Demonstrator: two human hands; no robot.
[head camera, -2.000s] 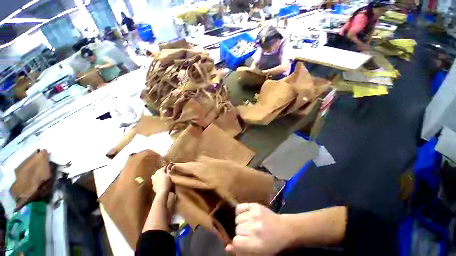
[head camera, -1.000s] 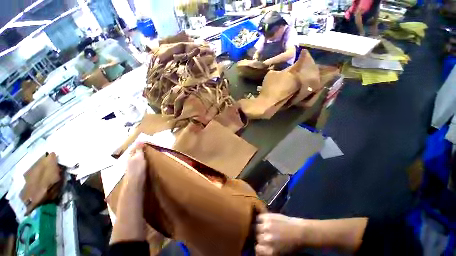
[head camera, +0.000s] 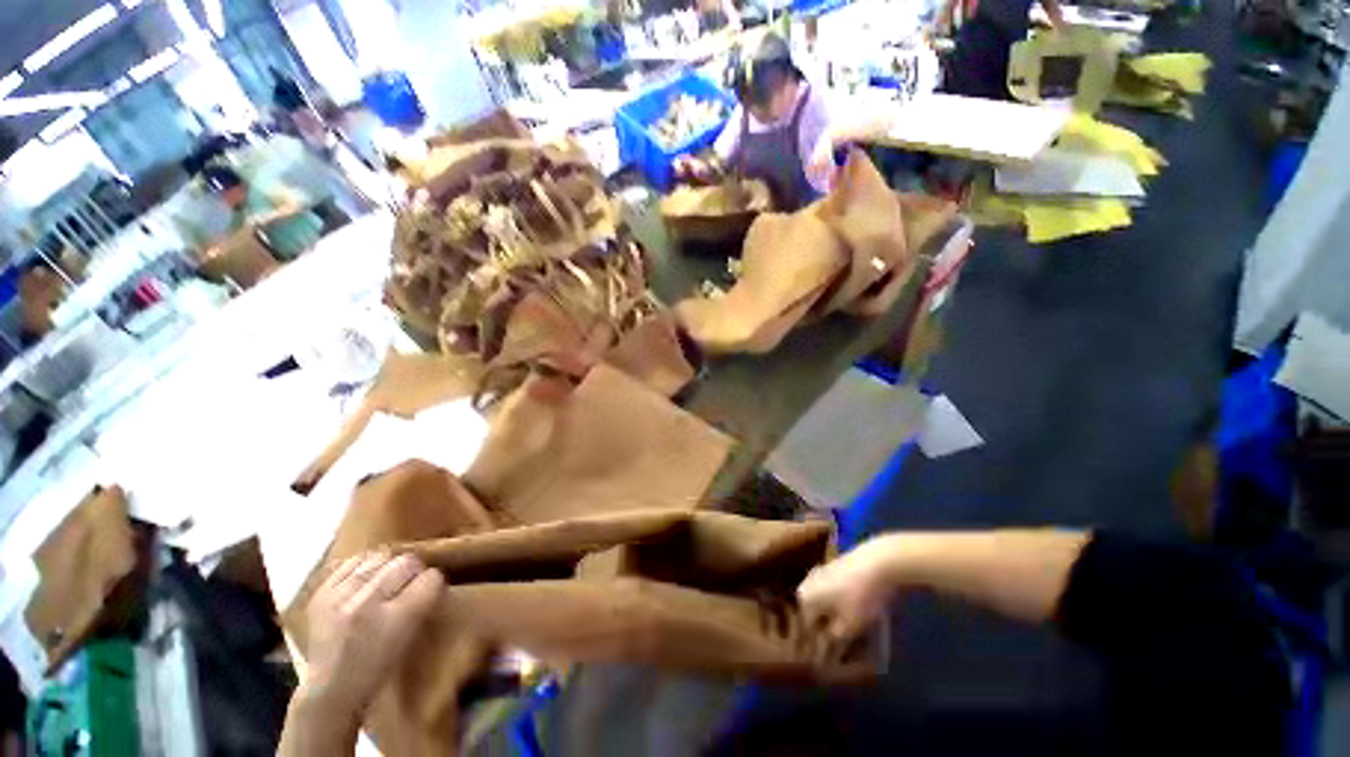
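A brown bag body (head camera: 622, 618) is held up in front of me, its open mouth facing up and towards me. My left hand (head camera: 378, 599) grips its left end, fingers over the rim. My right hand (head camera: 847, 599) grips its right end; the fingers are partly blurred. The darker inside of the bag shows between the two long edges. Another brown bag piece (head camera: 407, 507) lies on the table behind and beside my left hand. A flat brown panel (head camera: 600, 444) lies just beyond the held bag.
A big heap of brown parts and straps (head camera: 511, 252) stands beyond. More brown bags (head camera: 792, 274) lie right of it, near a seated person (head camera: 777, 126) and a blue crate (head camera: 674, 130). A grey sheet (head camera: 847, 439) is at the table edge. A green box (head camera: 104, 703) is lower left.
The crumpled bag was opened and raised upright, then tipped so its mouth faces me more. My left hand has moved lower. A standing person at the back has moved.
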